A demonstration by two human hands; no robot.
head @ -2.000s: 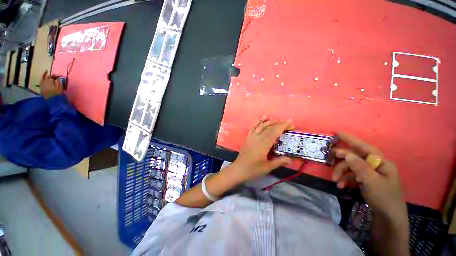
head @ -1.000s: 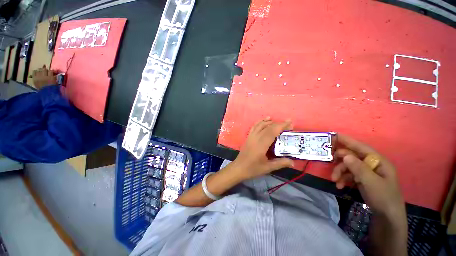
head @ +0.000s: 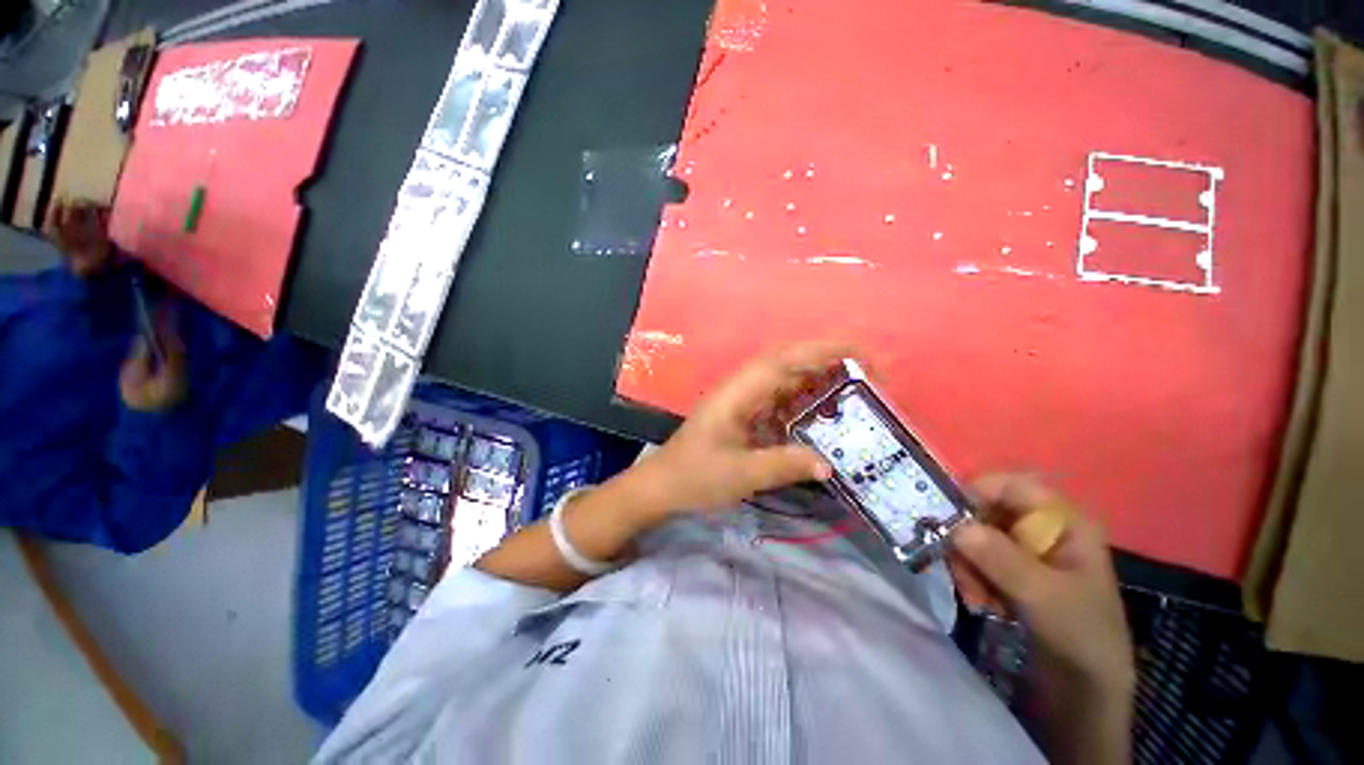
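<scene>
A rectangular LED module with a pale board face and dark ends is held tilted over the near edge of the red mat. My left hand grips its upper left end, thumb on the near side. My right hand is at its lower right end, fingertips touching it. A tan wooden handle shows in my right hand; its shaft cannot be made out. Thin red wires run below the module, partly blurred. Two joined white frame gaskets lie flat on the mat at the right.
A shiny carrier strip and a clear film lie left of the mat. A blue crate of modules stands below the bench. Brown cardboard is at the right. A coworker in blue sits at the left beside another red mat.
The module has turned from level to slanting down to the right, and my right hand has moved lower with it. The whole view has shifted. The coworker's hands have moved off their mat's middle.
</scene>
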